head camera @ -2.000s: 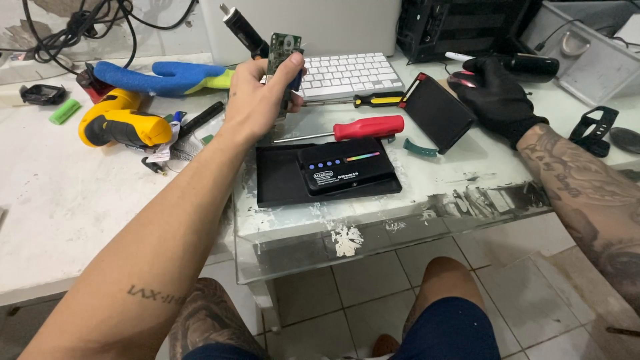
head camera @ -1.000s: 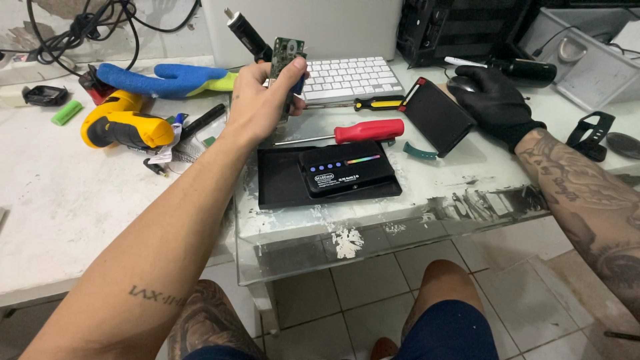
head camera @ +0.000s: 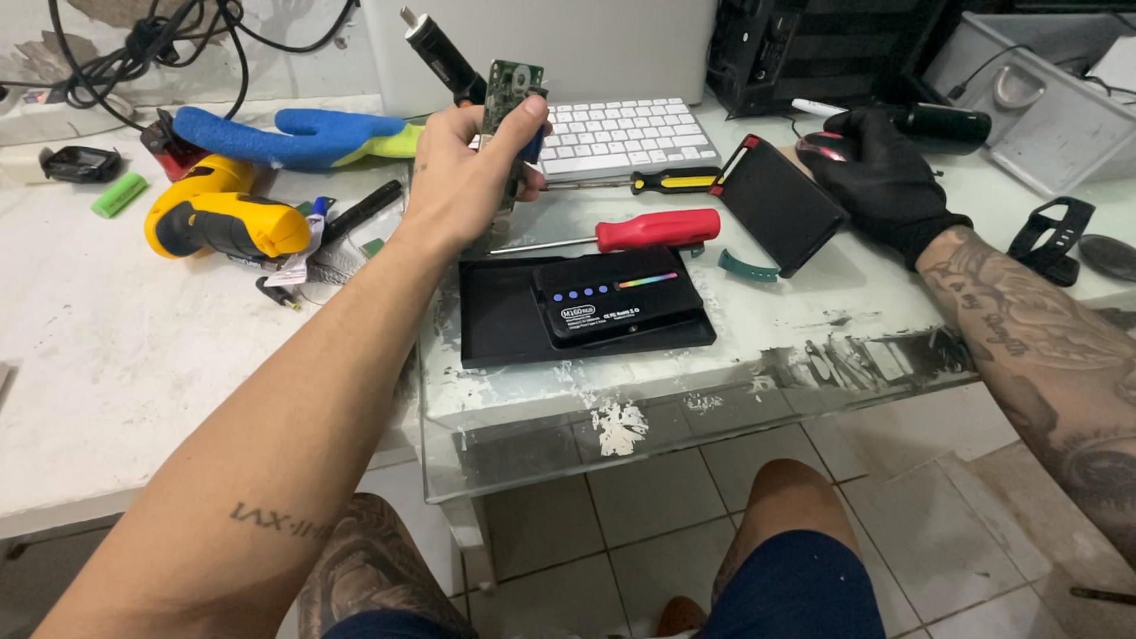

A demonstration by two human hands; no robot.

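Observation:
My bare left hand (head camera: 470, 173) holds a green circuit board (head camera: 508, 93) upright between thumb and fingers, in front of the white keyboard (head camera: 621, 133). A black cylindrical device with a metal tip (head camera: 444, 58) sticks up behind that hand; whether the fingers grip it too is hidden. My right hand (head camera: 874, 177), in a black glove, rests over a computer mouse with red sides (head camera: 825, 146). Between the hands lie a red-handled screwdriver (head camera: 657, 229), a yellow-and-black screwdriver (head camera: 679, 180) and a tilted black rectangular cover (head camera: 781, 209). Nearer, a black RGB light panel (head camera: 612, 297) lies on a shallow black tray (head camera: 497, 319).
At left lie a blue work glove (head camera: 266, 138), a yellow-and-black power tool (head camera: 226, 213), a green battery cell (head camera: 119, 195) and tangled black cables (head camera: 160, 40). A grey plastic bin (head camera: 1029, 98), a black watch-like strap (head camera: 1052, 240) and a black computer case (head camera: 799, 53) stand or lie at right.

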